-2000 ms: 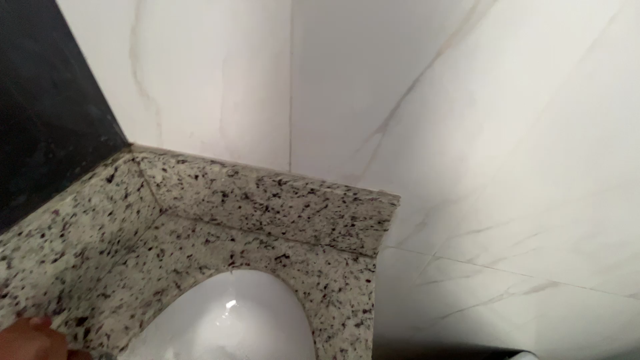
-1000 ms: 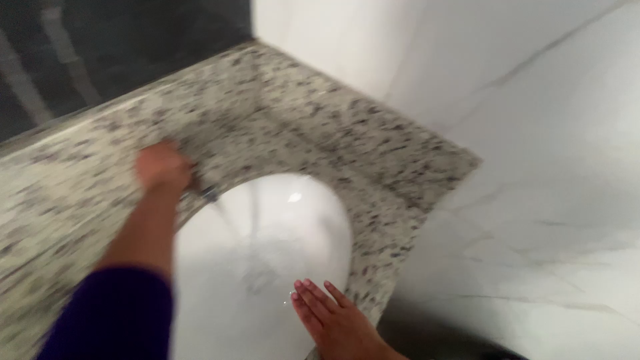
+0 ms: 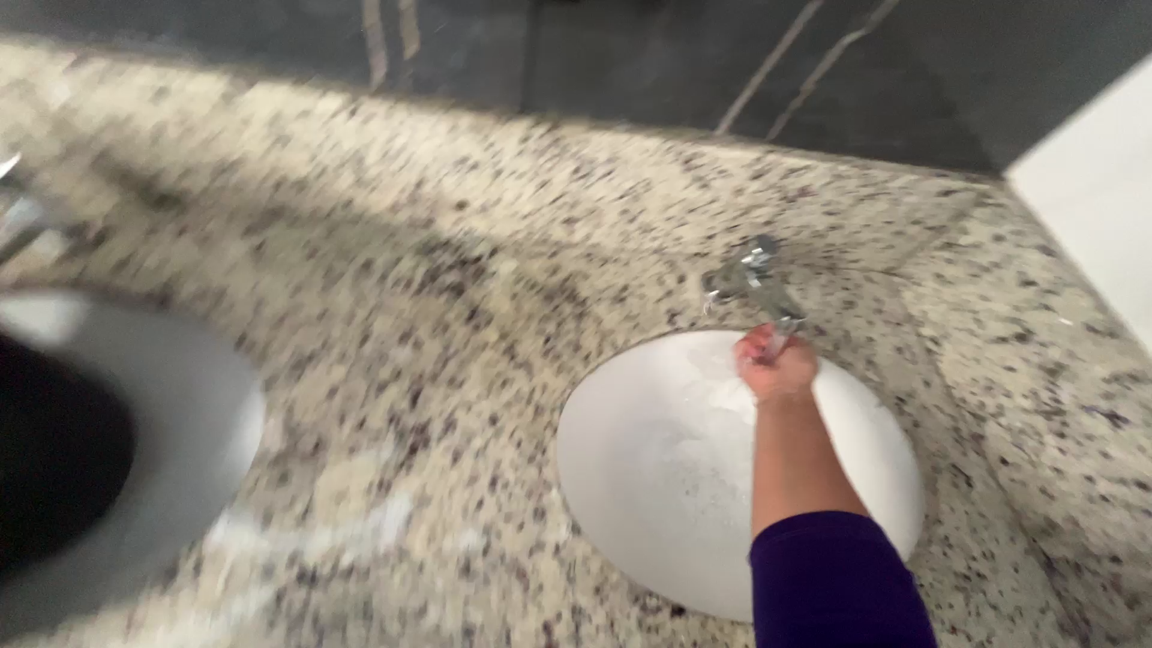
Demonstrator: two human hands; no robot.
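Observation:
My right hand (image 3: 776, 362) is under the spout of a chrome faucet (image 3: 760, 279), over the back rim of a white oval sink basin (image 3: 657, 468). Water from the spout meets the hand. Its fingers look curled but are blurred, so whether they are closed cannot be told; no object shows in them. A dark purple sleeve covers the forearm near the bottom edge. Small drops or bubbles show in the basin. My left hand is out of view.
A speckled granite countertop (image 3: 414, 405) with a raised backsplash surrounds the basin. Another white basin (image 3: 198, 423) with a dark area inside lies at the left, a metal faucet (image 3: 22, 216) behind it. Dark tiles and a white wall (image 3: 1107, 189) stand behind.
The view has swung left, bringing the second basin in. One second ago my left hand was by the faucet and my right hand over the basin; now my right hand is under the spout.

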